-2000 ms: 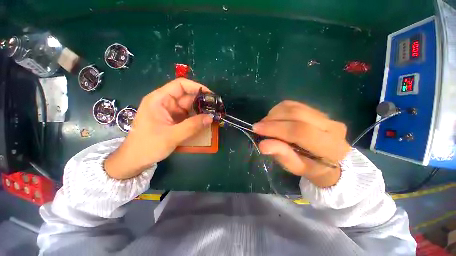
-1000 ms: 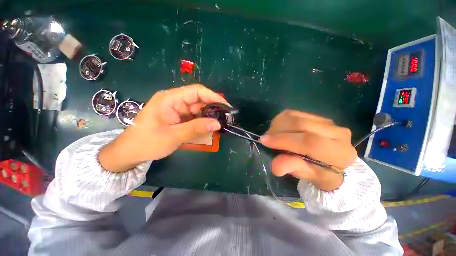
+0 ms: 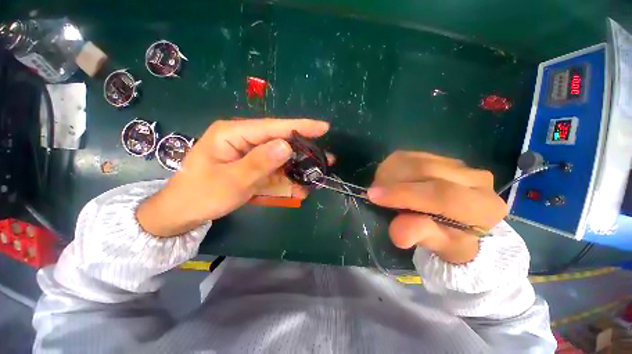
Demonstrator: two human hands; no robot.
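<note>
My left hand (image 3: 232, 159) holds a dark round watch case (image 3: 307, 160) between its fingers, tilted, above the jig. My right hand (image 3: 440, 197) holds tweezers (image 3: 350, 190) like a pen; their tips touch a small bright part at the case's lower edge. The orange-red jig (image 3: 277, 202) lies under my left hand, mostly hidden. A pale thin cable (image 3: 366, 235) loops from near the tweezers toward me. Several loose watch cases (image 3: 164, 59) lie on the mat at the left. The inside of the held case is too dark to make out.
A blue control box (image 3: 563, 142) with red and green displays stands at the right. A clear bottle (image 3: 52, 48) and white paper (image 3: 67, 115) are upper left. A red piece (image 3: 256, 86) and red clump (image 3: 496, 103) lie beyond my hands. A red tray (image 3: 26, 242) is lower left.
My left hand has turned the watch case and its index finger now stretches out over it. The tweezers stay at the case's edge. The whole view has shifted slightly.
</note>
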